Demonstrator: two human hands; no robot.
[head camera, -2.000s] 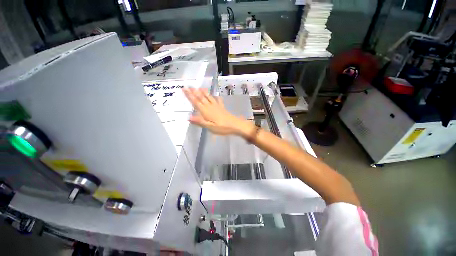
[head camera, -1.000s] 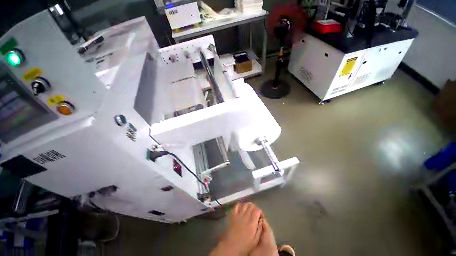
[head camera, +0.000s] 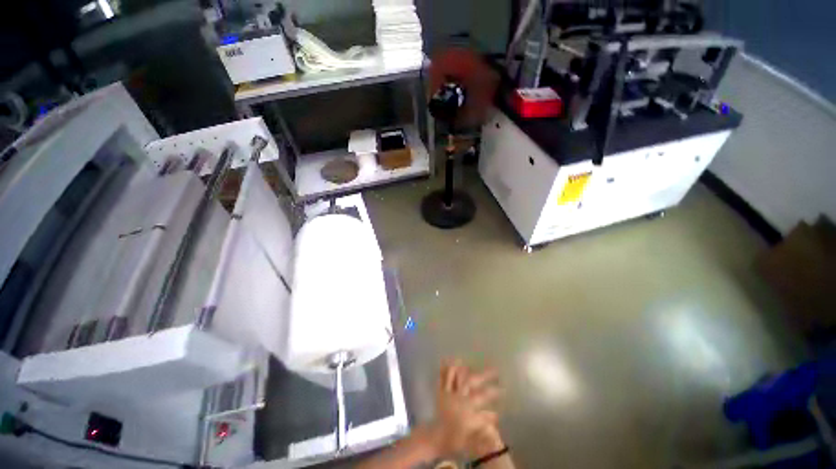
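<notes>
My left hand (head camera: 450, 423) and my right hand (head camera: 476, 399) are together at the bottom centre, overlapping and blurred. No object shows in them; their fingers cannot be clearly told apart. A dark band is on the right wrist. Left of them, a large white roll (head camera: 338, 289) sits on a metal shaft at the end of the white cutting machine (head camera: 128, 362). Silver rollers (head camera: 188, 247) run across the machine beside a white side panel.
A stand fan (head camera: 449, 147) is on the floor ahead. A bench (head camera: 335, 81) holds a small white unit (head camera: 257, 57) and a white stack (head camera: 398, 35). A white cabinet (head camera: 587, 188) with black top and a red box (head camera: 536, 103) stands right. A blue item (head camera: 775, 403) is lower right.
The view has swung right and moved along the machine, so the button panel is out of view. My right hand has left the sheets on the machine and is together with my left.
</notes>
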